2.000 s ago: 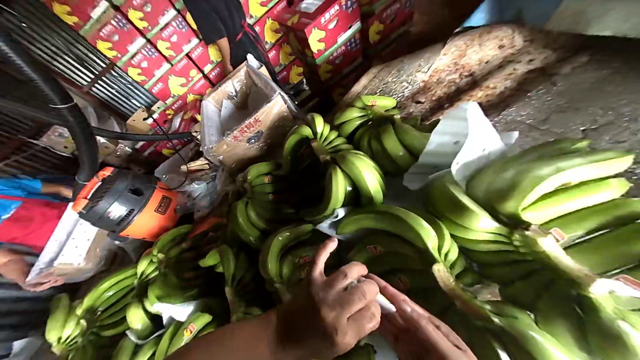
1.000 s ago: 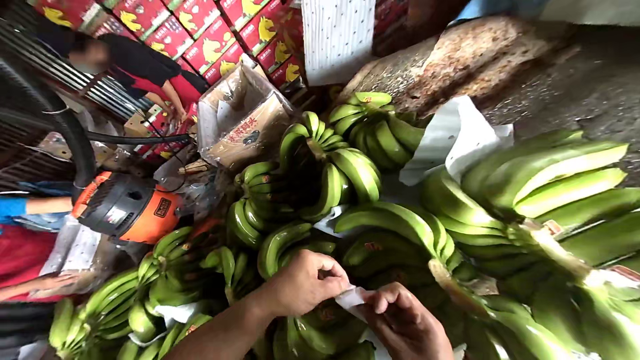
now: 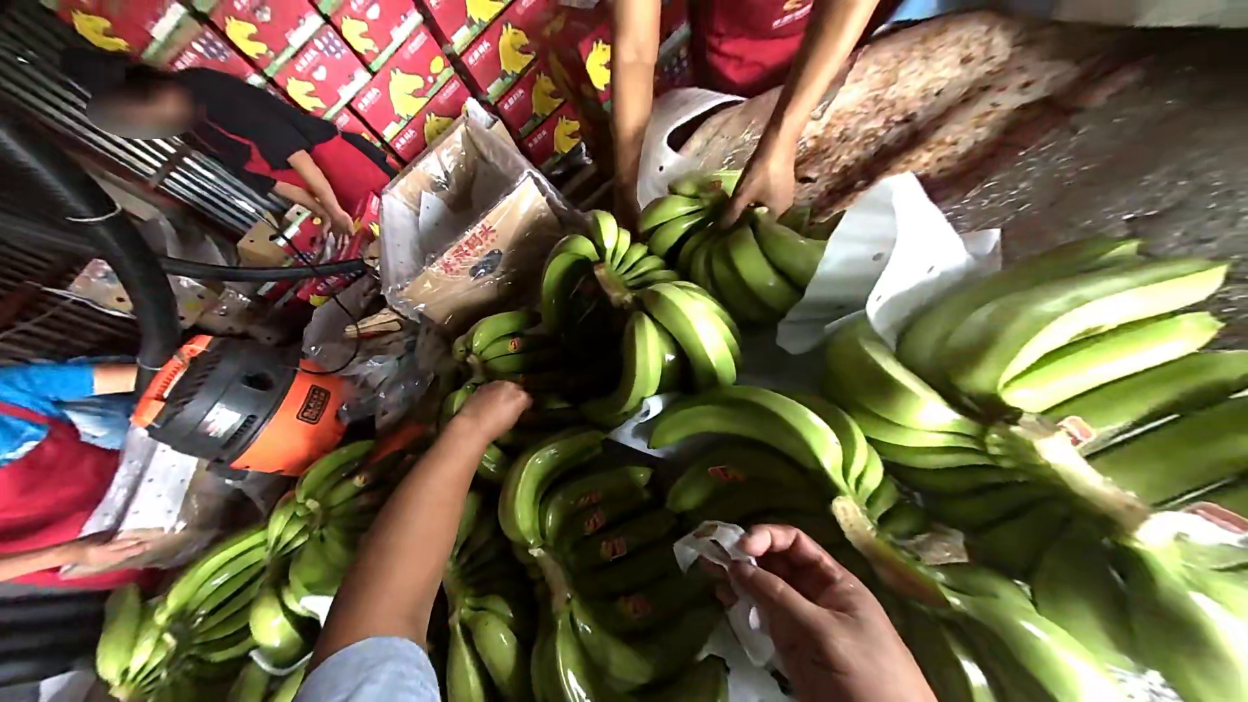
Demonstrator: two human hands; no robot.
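Note:
My left hand (image 3: pixel 495 408) reaches forward to the green bananas left of centre; its fingers are mostly hidden, so its grip cannot be told. Between the thumb and fingers of my right hand (image 3: pixel 814 595) is a crumpled strip of white sticker backing or thin plastic (image 3: pixel 726 551). Beneath it lie hands of green bananas (image 3: pixel 604 507), several with small red stickers. A banana cluster (image 3: pixel 604 322) stands just ahead of my left hand. To the right are larger green bananas (image 3: pixel 1082 341) with thick pale stems. A white foam sheet (image 3: pixel 882 258) sits between clusters.
Across from me, a co-worker's two hands (image 3: pixel 765 180) touch a farther banana cluster (image 3: pixel 751 258). An orange and black vacuum (image 3: pixel 244 405) with a black hose stands left, near an open, plastic-lined carton (image 3: pixel 487 249). Two more people are at the left. Red printed boxes (image 3: pixel 390 83) are stacked behind.
My hands were together over the bananas; now they are apart, the left moved forward. A co-worker's arms have come in at the top and touch the far cluster.

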